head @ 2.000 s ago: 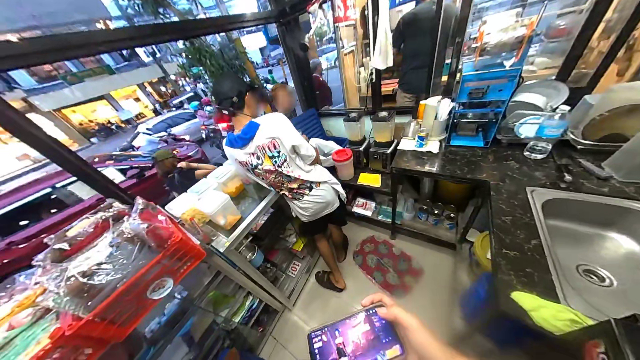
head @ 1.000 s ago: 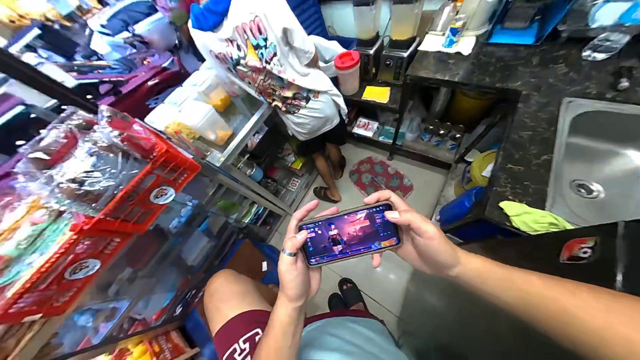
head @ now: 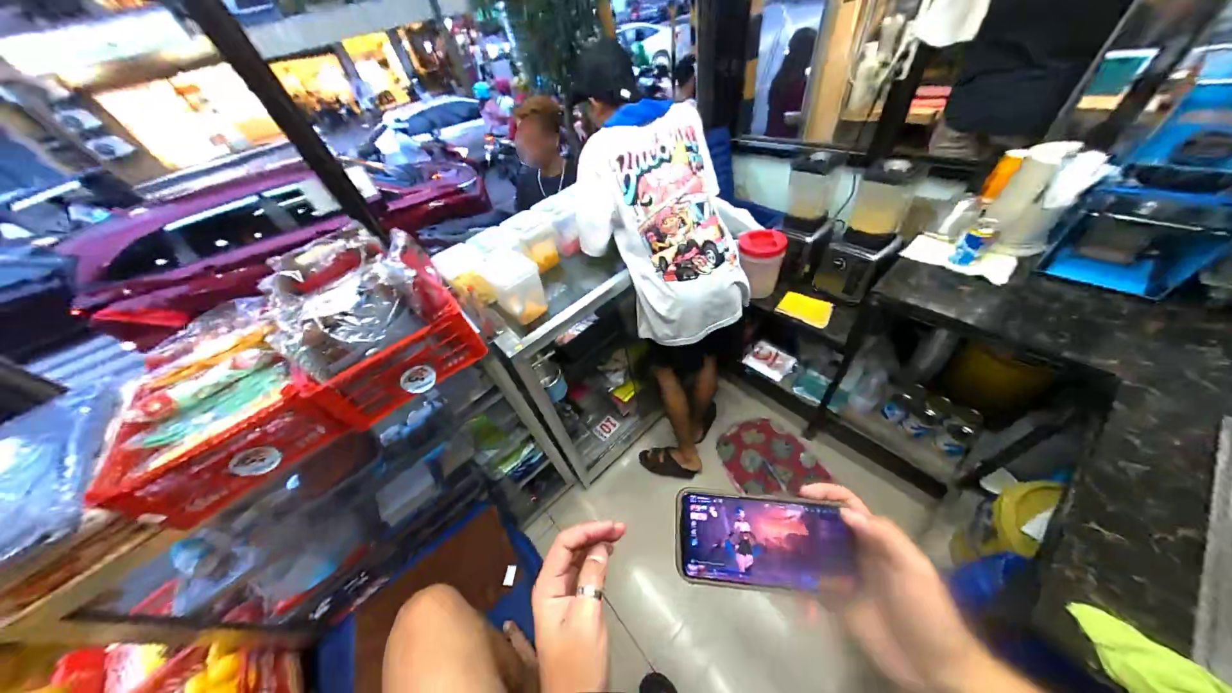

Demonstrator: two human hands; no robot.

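A smartphone (head: 765, 541) with a lit, colourful screen is held sideways by its right end in my right hand (head: 890, 577). My left hand (head: 576, 606) is raised beside the phone, not touching it; its fingers are slightly curled and apart, and a ring sits on one of them. My bare knee (head: 433, 635) shows left of that hand. Beyond the phone, a patterned red mat (head: 770, 454) lies on the tiled floor near the feet of a person in a white printed shirt (head: 674, 221).
Red plastic crates (head: 399, 371) of wrapped goods stand at left. Plastic tubs (head: 520, 284) sit on the metal-edged counter. Blenders (head: 878, 207) and a red-lidded container (head: 761, 260) are ahead. A dark countertop (head: 1145, 385), yellow bucket (head: 1028, 515) and green cloth (head: 1145, 654) are at right.
My left hand has come off the phone, which both hands held a second ago; the right hand still holds it. The view has tilted up towards the street.
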